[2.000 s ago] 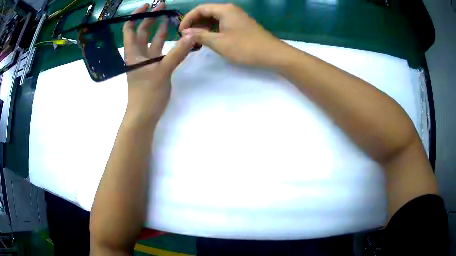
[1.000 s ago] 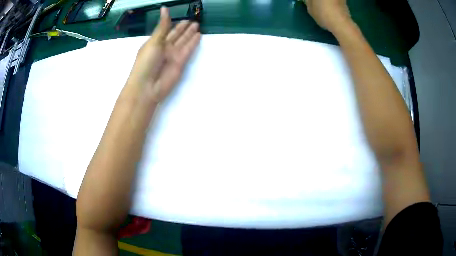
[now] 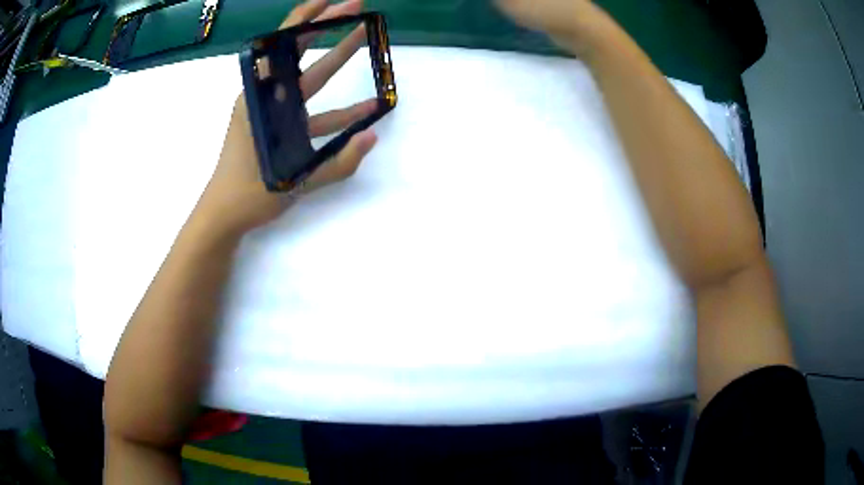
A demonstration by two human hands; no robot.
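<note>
A black phone housing frame [image 3: 277, 116] is held tilted above the white work sheet [image 3: 455, 237], at the upper left. Its solid plate is at the left end, and gold-orange marks show along its right end. My left hand [image 3: 322, 104] is behind the frame and holds it; its fingers show through the open window. My right hand [image 3: 549, 14] is at the top edge of the picture, past the far edge of the sheet. Its fingers are cut off and blurred, so I cannot tell whether it holds anything.
More black frames [image 3: 207, 19] lie on the green bench mat [image 3: 441, 26] at the upper left. A thin cable with a yellow-green fitting [image 3: 54, 63] is left of them. Metal rails are at the far left. A grey cabinet [image 3: 815, 237] stands at the right. Something red [image 3: 216, 425] is below the sheet.
One second ago my left hand was open over a frame lying on the bench; now it holds a frame up, nearer the sheet. My right hand has moved left along the top. The whole view has shifted.
</note>
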